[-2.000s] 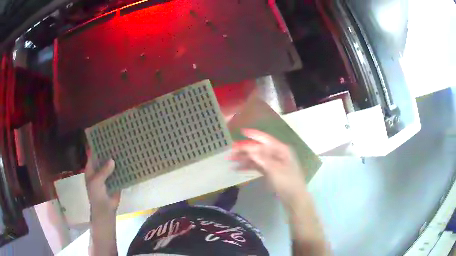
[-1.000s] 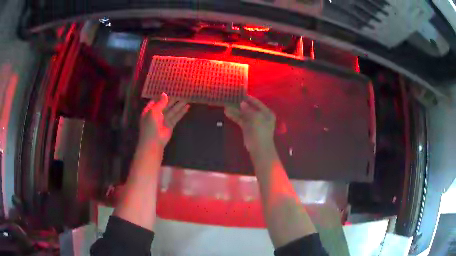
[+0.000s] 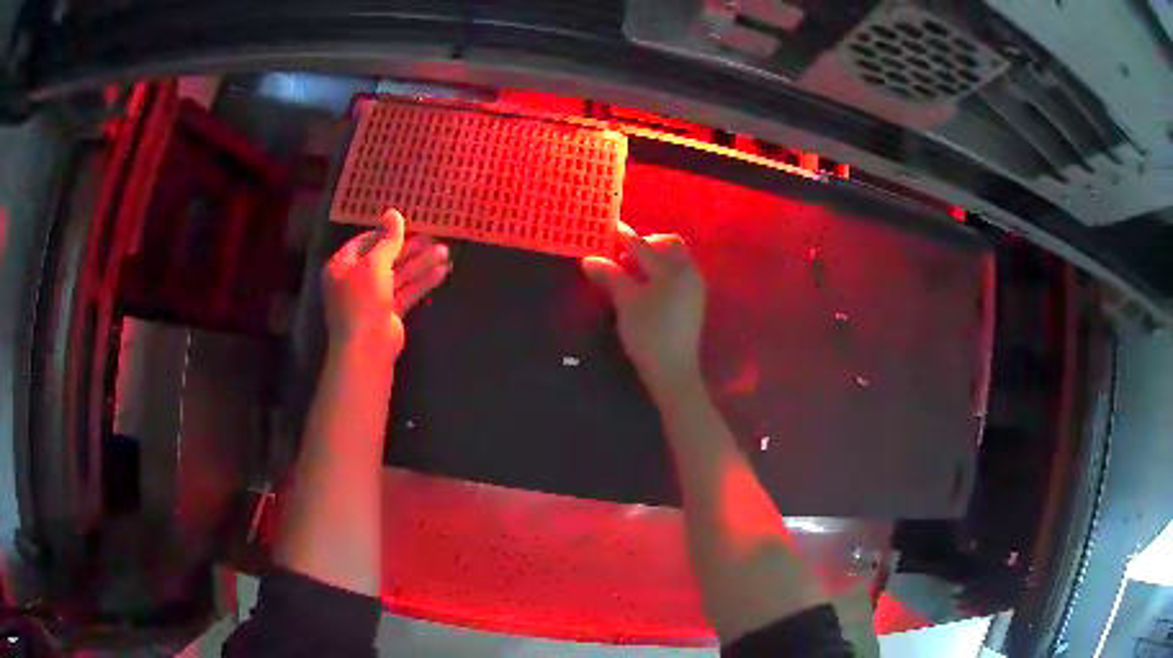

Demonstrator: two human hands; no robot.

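A PCB panel (image 3: 482,177) with rows of small dark slots looks orange in the red light. It lies at the back left of a dark flat plate (image 3: 540,373) inside the machine. My left hand (image 3: 380,276) is at the panel's front left edge, thumb on the edge and the other fingers spread below it. My right hand (image 3: 654,296) is at the front right corner, with its fingertips on the corner. Whether the panel rests fully on the plate cannot be told.
The machine's cover (image 3: 823,97) with a honeycomb vent spans the top. Dark rails (image 3: 1081,424) stand at the right, and a pale box-like part (image 3: 161,399) is at the left. A red-lit ledge (image 3: 515,553) runs along the front. Small pale specks dot the plate.
Since two seconds ago the panel has gone from in front of the machine onto the back left of the plate. In the last second both hands and the panel have shifted slightly up and left in view.
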